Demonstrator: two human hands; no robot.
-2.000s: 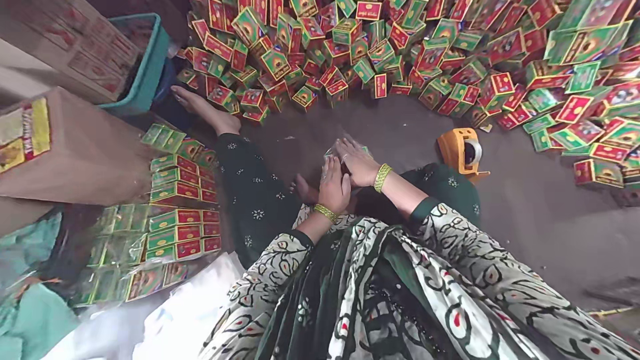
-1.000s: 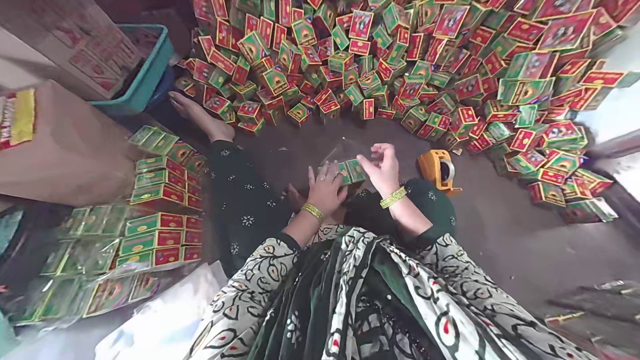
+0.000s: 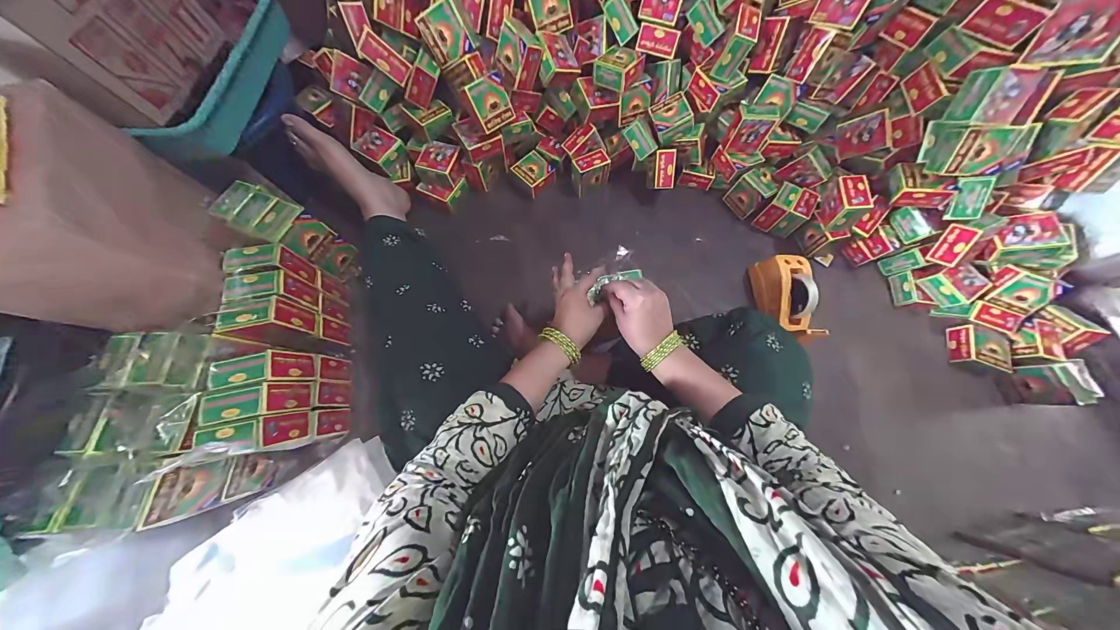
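My left hand (image 3: pixel 577 308) and my right hand (image 3: pixel 640 313) meet above my lap. Between them is a small green box in clear plastic wrap (image 3: pixel 618 280), mostly covered by my fingers. The left fingers are partly spread, and the right fingertips pinch the wrap at the box. A loose edge of clear film stands up beyond the hands. An orange tape dispenser (image 3: pixel 777 293) sits on the floor to the right, beside my knee.
Many loose red and green boxes (image 3: pixel 617 70) are heaped across the floor ahead. Wrapped boxes (image 3: pixel 262 389) stand in rows at left. Farther out are a brown carton (image 3: pixel 105 210), a teal tub (image 3: pixel 232 96) and a white plastic sheet (image 3: pixel 271 542).
One second ago my right hand was apart from the left, with the green box showing between them. Now the hands are close together and cover most of the box.
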